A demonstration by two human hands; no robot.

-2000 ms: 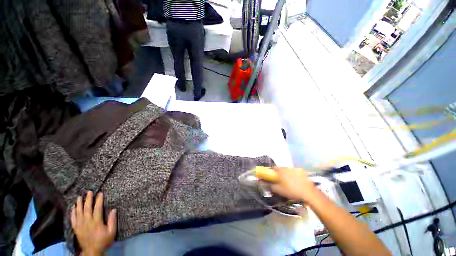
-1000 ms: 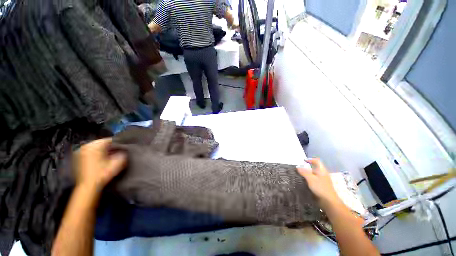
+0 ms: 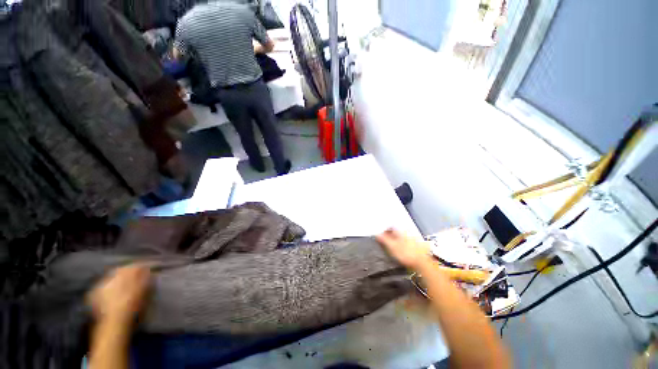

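Observation:
A brown-grey tweed jacket (image 3: 288, 281) lies lengthwise over the navy pad (image 3: 195, 352), which shows along its front edge. My left hand (image 3: 119, 295) is blurred and grips the cloth at the left. My right hand (image 3: 404, 251) holds the cloth's far edge near the right end. The steam iron's yellow handle (image 3: 465, 274) shows at the right end of the table, beside my right forearm and untouched. The iron's soleplate is not clearly visible.
Hung tweed jackets (image 3: 79, 101) crowd the upper left. A white block (image 3: 215, 180) stands behind the pad on the white table (image 3: 332, 194). A person in a striped top (image 3: 220, 47) stands beyond, near a fan (image 3: 309, 54). Black cables (image 3: 577, 277) run at the right.
The iron has left my right hand and lies at the right. Both hands took hold of the cloth, which now lies differently along the pad. The view has shifted.

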